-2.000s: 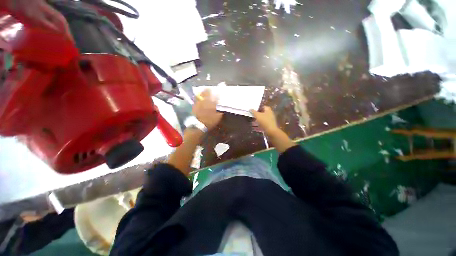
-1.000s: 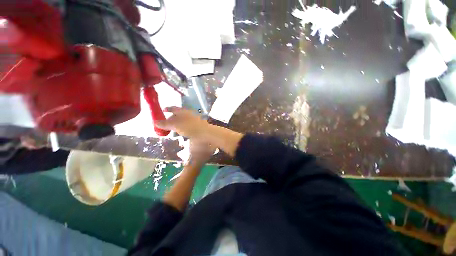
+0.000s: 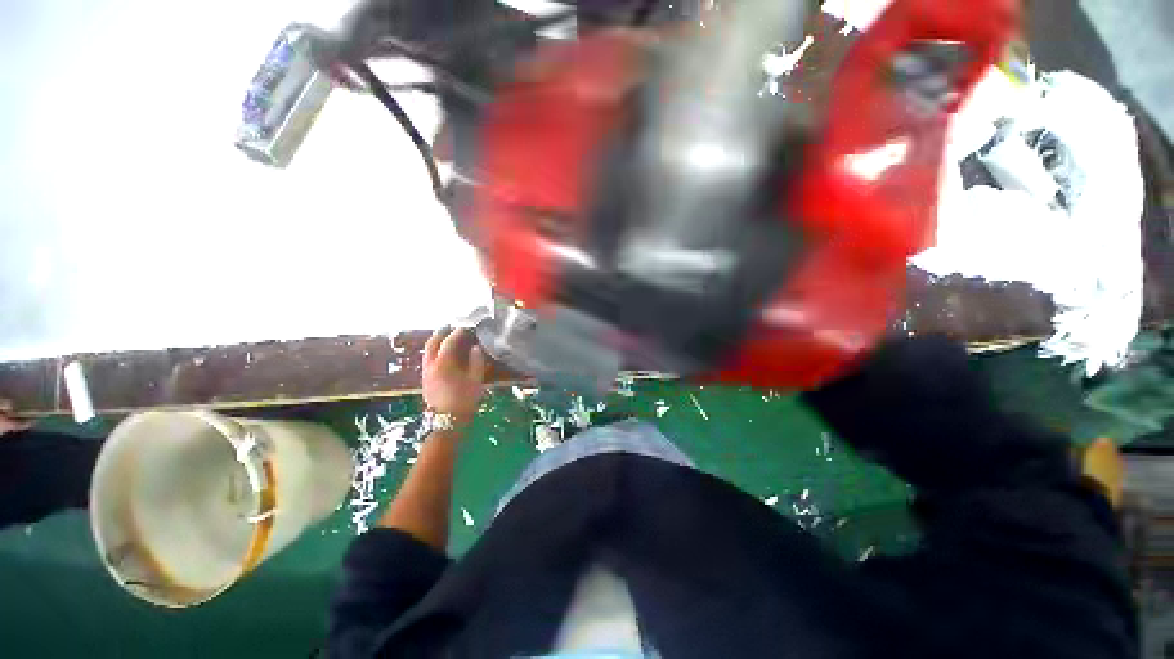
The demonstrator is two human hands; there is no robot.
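Observation:
The red and black cutting machine [image 3: 695, 193] fills the top middle of the view, blurred. Its grey base plate [image 3: 560, 348] shows at its lower left, over the table's front edge. The white fabric lay [image 3: 232, 245] covers the table to its left. My left hand [image 3: 453, 371] is at the table's front edge, fingers bent over the lay's edge, just left of the base plate; whether it grips anything cannot be told. My right hand is hidden behind the machine; only its dark sleeve shows, reaching up to the motor body.
A metal block with a patterned side [image 3: 286, 97] lies on the lay. A cream bucket [image 3: 193, 502] stands by the table edge. A white strip [image 3: 80, 391] is at the edge. White scraps [image 3: 1088, 219] are piled at right. Another person's dark sleeve [image 3: 45, 476] shows at far left.
The view has shifted left. The machine has moved right across the view, in front of my right arm. The white cut bundle no longer shows. My left hand is now at the table edge, apart from the right.

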